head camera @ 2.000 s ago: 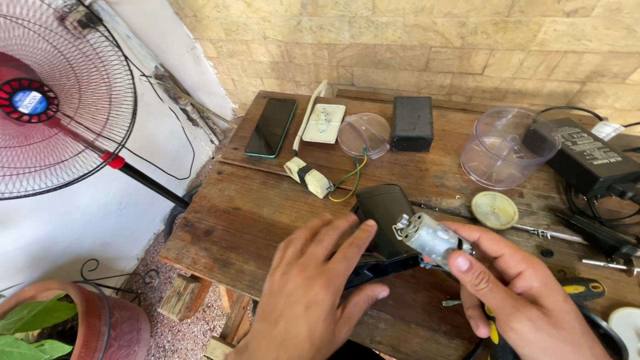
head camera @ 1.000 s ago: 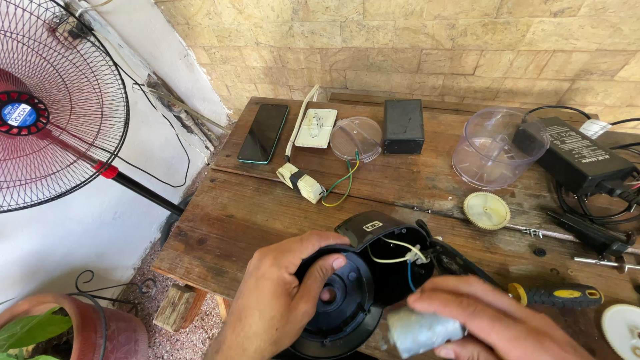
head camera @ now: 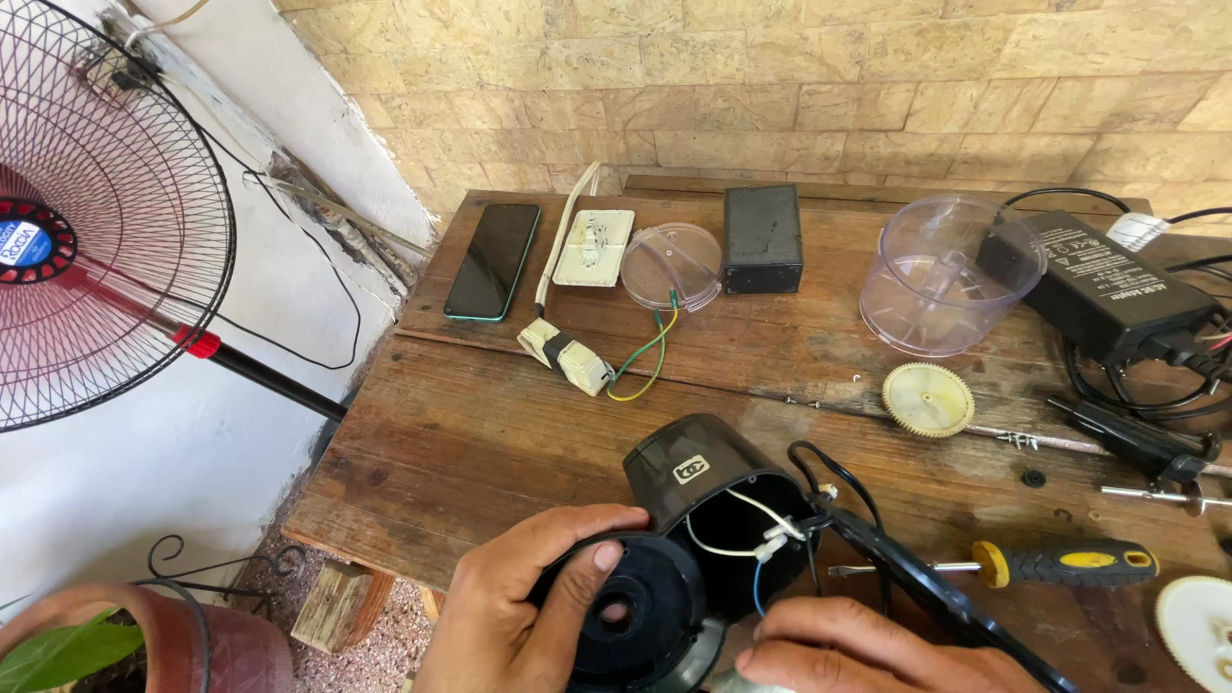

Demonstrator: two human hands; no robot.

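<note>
My left hand [head camera: 539, 597] grips the round collar of a black plastic appliance housing [head camera: 698, 472], thumb on its inner side. White wires with pale connectors [head camera: 772, 544] and a blue wire [head camera: 758, 587] show in the housing's open cavity. My right hand [head camera: 857, 650] is low in the view, just right of the round collar; a sliver of something pale shows below its fingers, and its grip is mostly hidden. A long black cover piece [head camera: 948, 587] leans out from the housing's right side. To the right lies a flat screwdriver [head camera: 1068, 562] with a yellow and black handle.
Behind stand a smartphone [head camera: 494, 262], a white plate [head camera: 594, 248], a taped connector block [head camera: 566, 358], a clear disc [head camera: 672, 268], a black box [head camera: 762, 239], a clear cup [head camera: 948, 289] and a power adapter [head camera: 1121, 284]. Gears [head camera: 929, 399] lie right; a fan [head camera: 106, 221] stands left.
The metal motor, seen in my right hand in both earlier frames, is now mostly out of sight low in the view. My left hand has come to hold the housing's round collar since the first frame.
</note>
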